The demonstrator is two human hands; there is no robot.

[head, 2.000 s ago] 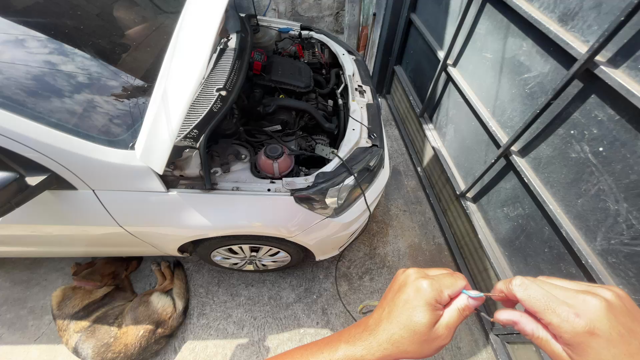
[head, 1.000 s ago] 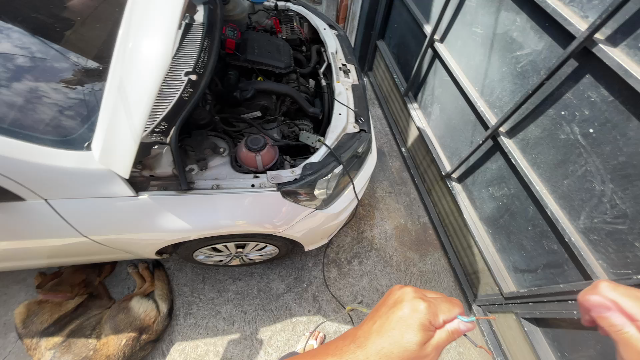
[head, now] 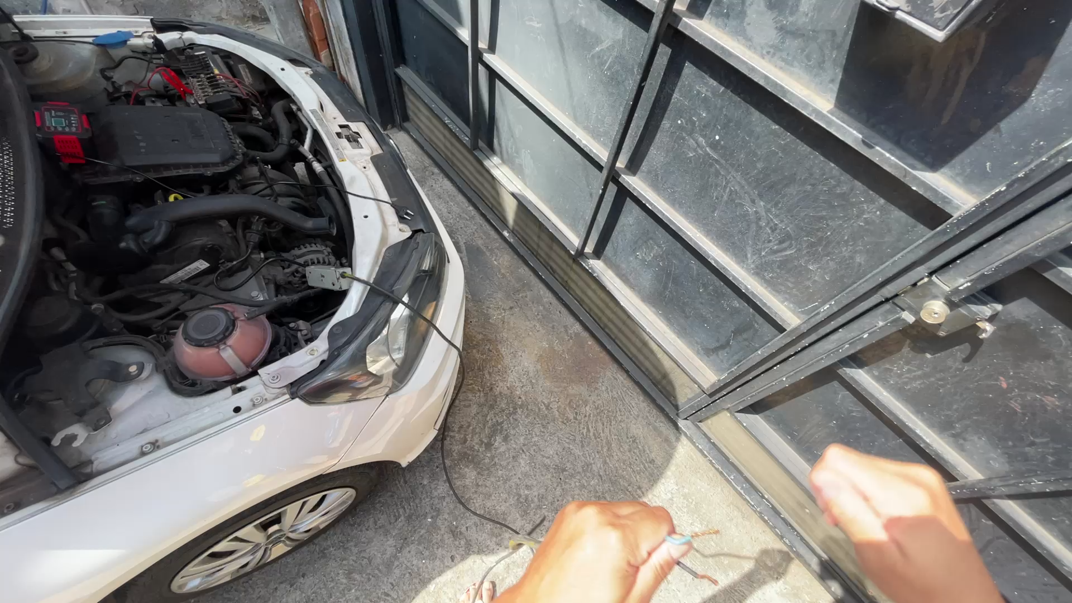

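Note:
At the bottom of the head view, my left hand (head: 596,553) pinches a blue-insulated wire (head: 680,539) between thumb and finger, its bare copper strands pointing right. A second, darker wire end (head: 697,574) with a copper-coloured tip sticks out just below it. My right hand (head: 892,519) is apart, to the right, with curled fingers; whether it holds anything is hidden. A dark cable (head: 448,469) runs from the engine bay over the headlight down to the ground near my left hand.
A white car (head: 251,452) stands at left, hood raised, with a pink coolant reservoir (head: 222,343) and a red-and-black device (head: 63,121) in its engine bay. A dark metal gate (head: 712,193) with a lock (head: 934,311) borders the right. A foot shows at the bottom edge.
My hands were close together at the wire two seconds ago; the right hand has since moved away to the right. The left still holds the wire. The view has shifted rightward, and the dog has left it.

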